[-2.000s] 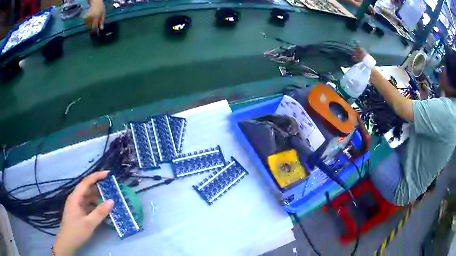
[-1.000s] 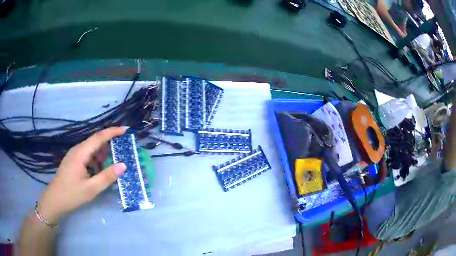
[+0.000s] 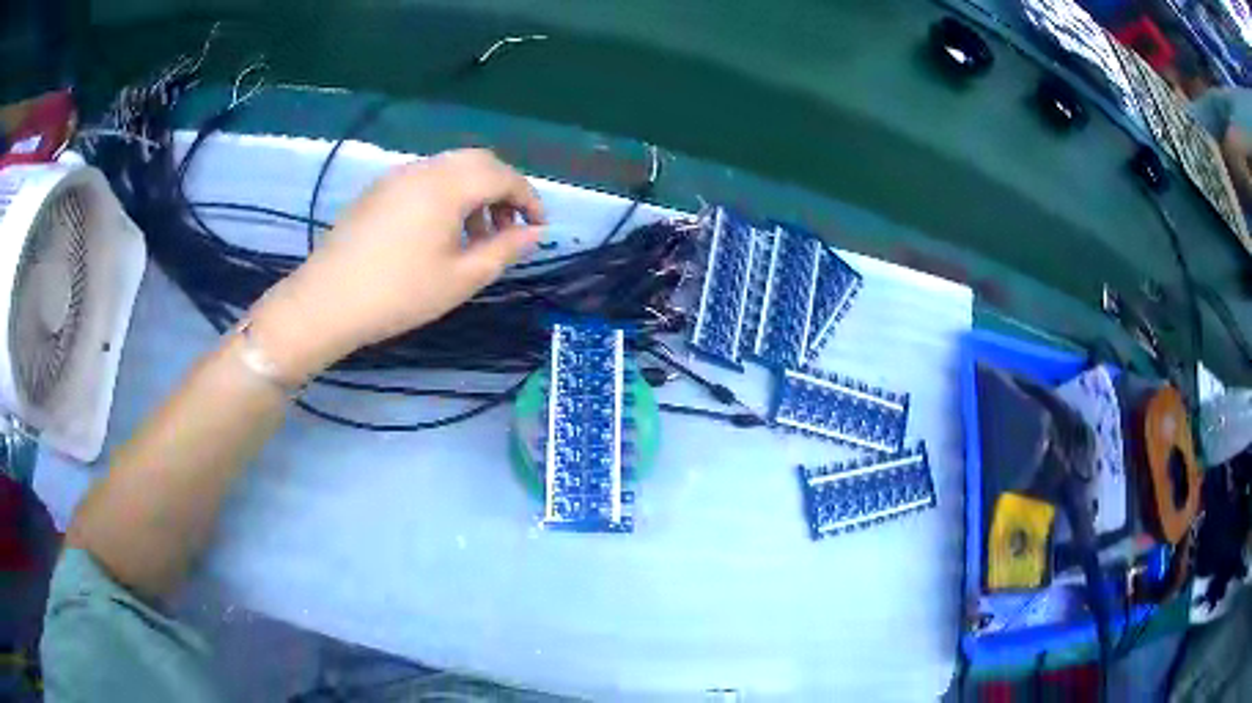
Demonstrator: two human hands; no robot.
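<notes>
A blue PCBA panel [image 3: 588, 429] lies upright in the view on top of a round green solder wire spool [image 3: 645, 426] on the white foam sheet. My left hand [image 3: 426, 247] is above the black cable bundle [image 3: 261, 282], up and left of this panel and not touching it. Its thumb and index finger are curved with a small gap between the tips, and I see nothing held. Several more PCBA panels [image 3: 790, 300] lie to the right, some overlapping beside the stripped cable ends and two singly below [image 3: 868, 490]. My right hand is out of the picture.
A white fan [image 3: 62, 295] stands at the far left. A blue tray [image 3: 978, 481] at the right holds a yellow sponge [image 3: 1020, 543], an orange ring [image 3: 1170, 460] and dark tools. The green belt [image 3: 769, 103] runs behind the white sheet [image 3: 687, 591], with black round parts beyond.
My left hand has let go of the panel, which now rests on the green spool, and has moved up over the cables. The view has turned left, bringing the fan in.
</notes>
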